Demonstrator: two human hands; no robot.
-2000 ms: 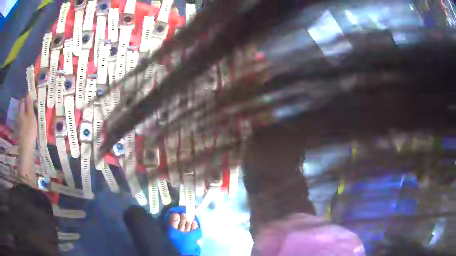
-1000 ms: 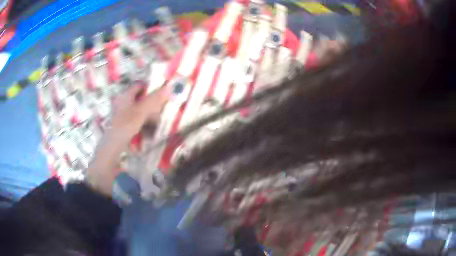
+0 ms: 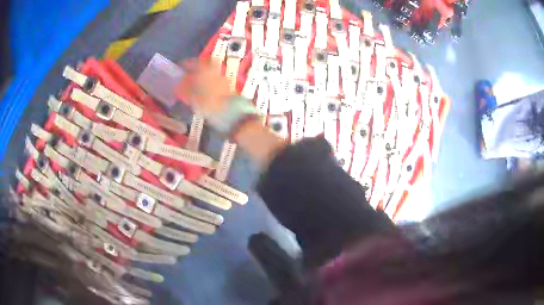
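Observation:
My right hand [image 3: 206, 86], blurred, reaches in from the lower right in a black sleeve, with a pale band and red bracelet at the wrist. Its fingers are at the right edge of a pale rectangular sheet or card [image 3: 160, 77]; whether they grip it is too blurred to tell. The card is between two groups of watches with cream straps. One watch [image 3: 170, 177] lies in the left group on red backing [image 3: 107, 74]. Another watch [image 3: 299, 89] lies in the right group. My left hand is not in view.
Yellow-and-black tape [image 3: 119, 47] and a blue edge [image 3: 48, 47] run along the upper left. A blue-and-white object [image 3: 513, 125] is at the right. Dark red items [image 3: 435, 12] are at the top right. Dark blur covers the lower right.
The view has swung left and both watch groups show more clearly. The hand at the left in the earlier frames is gone. My right arm now crosses the middle, beside the pale card.

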